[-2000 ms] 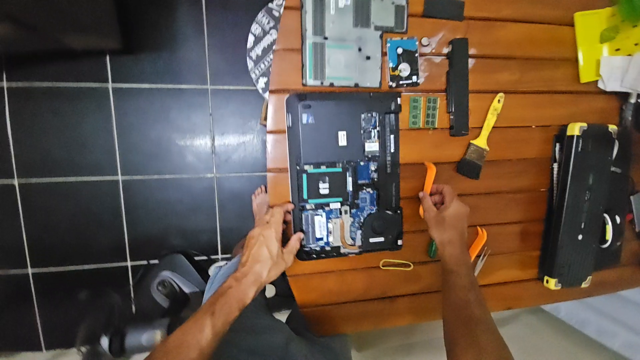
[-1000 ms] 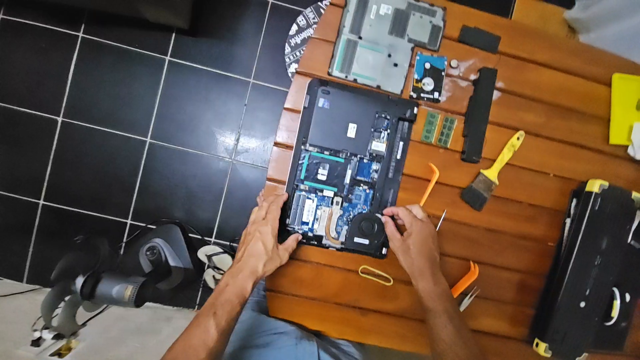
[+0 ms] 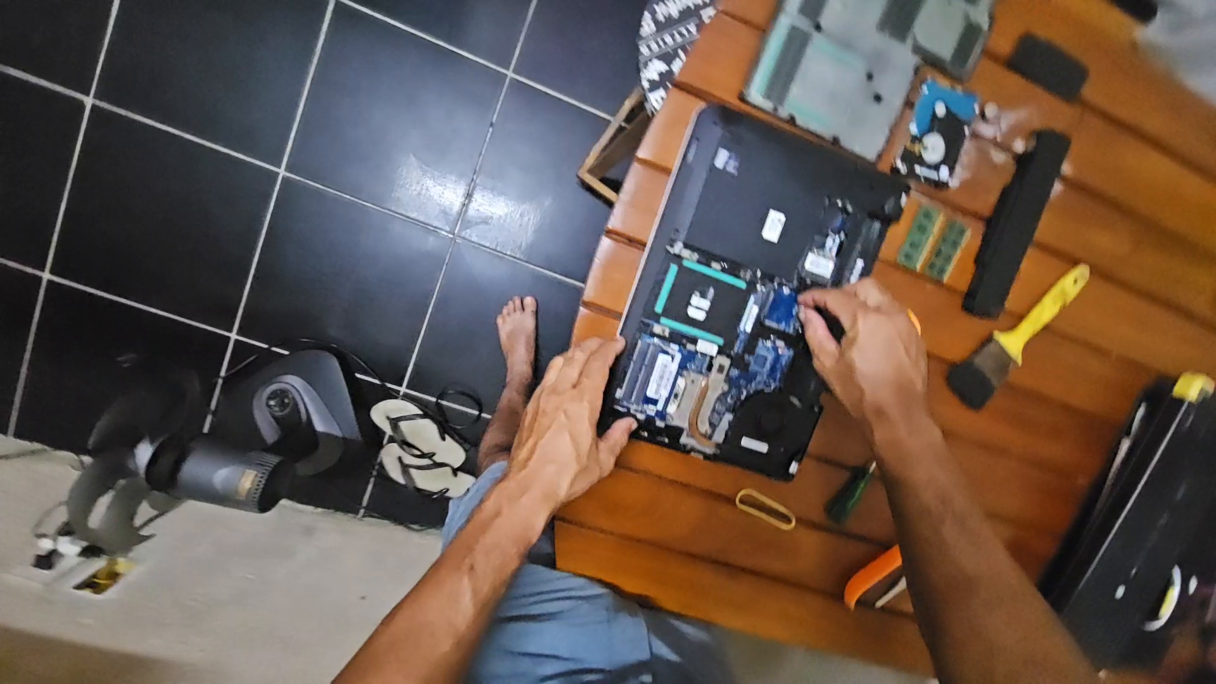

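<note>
An opened laptop base (image 3: 731,199) lies underside up on the slatted wooden table, its blue circuit board, copper heat pipe and black fan (image 3: 768,423) exposed. My left hand (image 3: 570,418) rests on the laptop's near left edge, fingers spread around the corner. Over the laptop's right side is my right hand (image 3: 860,347), thumb and forefinger close together at the blue board section (image 3: 781,309); whether they pinch a small part is too small to tell. Partly behind my right wrist lies a green-handled screwdriver (image 3: 848,494).
The removed bottom cover (image 3: 836,76), a hard drive (image 3: 939,133), two memory modules (image 3: 931,242), a black battery (image 3: 1016,228) and a yellow brush (image 3: 1021,337) lie beyond. Nearer are a rubber band (image 3: 765,509), an orange pry tool (image 3: 872,575) and a black case (image 3: 1130,503).
My right hand held an orange pry tool two seconds ago and let it go. It was then by the fan and has moved up along the laptop's right side. My left hand stays at the edge.
</note>
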